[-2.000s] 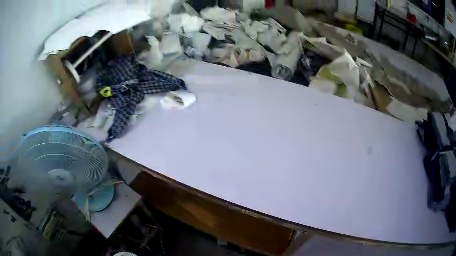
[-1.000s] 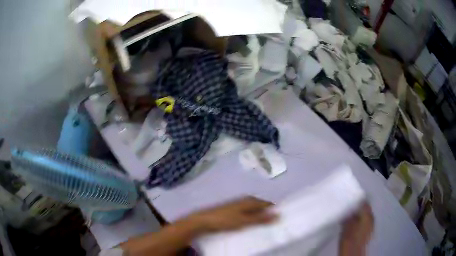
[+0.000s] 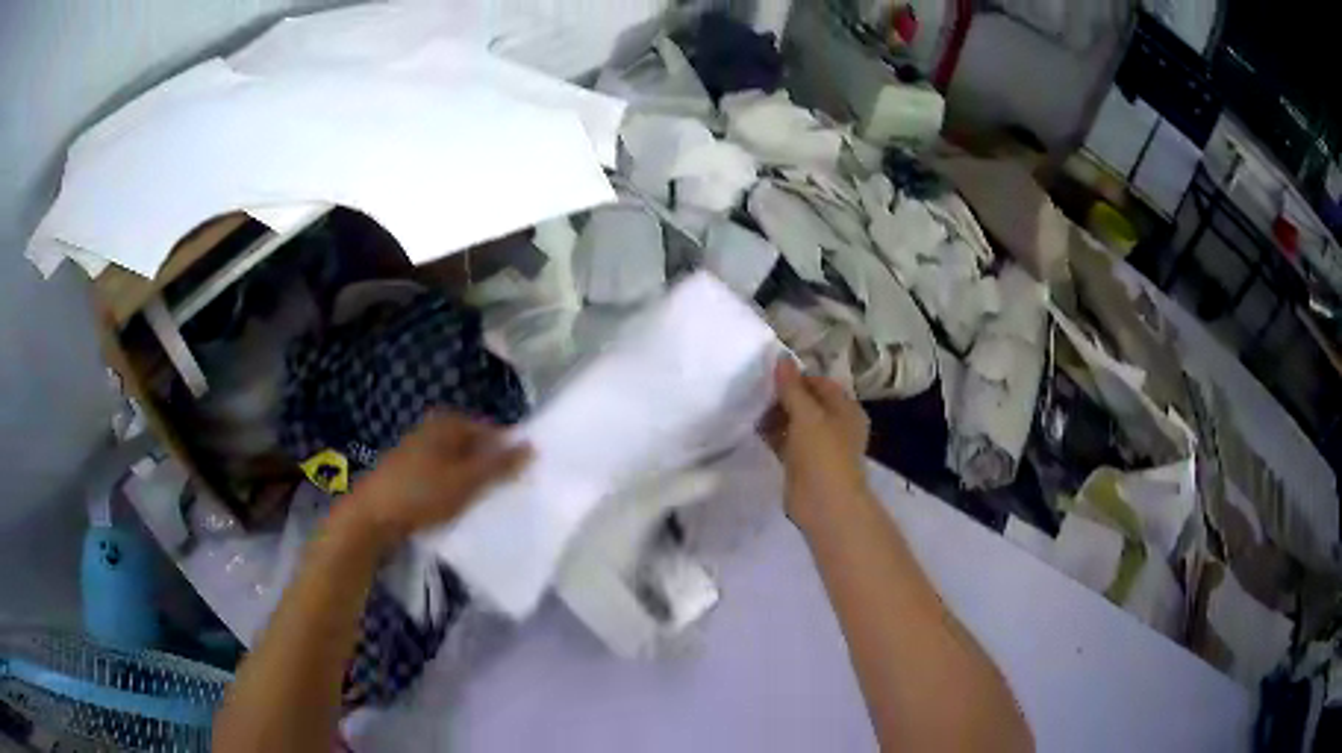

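Observation:
A stack or fold of bright white sheet material (image 3: 633, 427) is held up above the table between my two hands. My left hand (image 3: 442, 474) grips its left edge and my right hand (image 3: 817, 427) grips its right edge. Both hands are bare and slightly blurred. I cannot tell if it is interlining or paper. Below it, a crumpled whitish piece (image 3: 626, 574) lies or hangs over the table; whether it touches the held sheets is unclear.
The pale table (image 3: 942, 647) has a checked garment (image 3: 390, 375) at its left. Large white sheets (image 3: 353, 125) lie on a box behind it. Heaped offcuts (image 3: 868, 236) line the back. A blue fan (image 3: 118, 589) stands at lower left.
The view has shifted. My hands and the white material have moved up and away from me, over the checked garment's right side. The material was low over the table one second ago.

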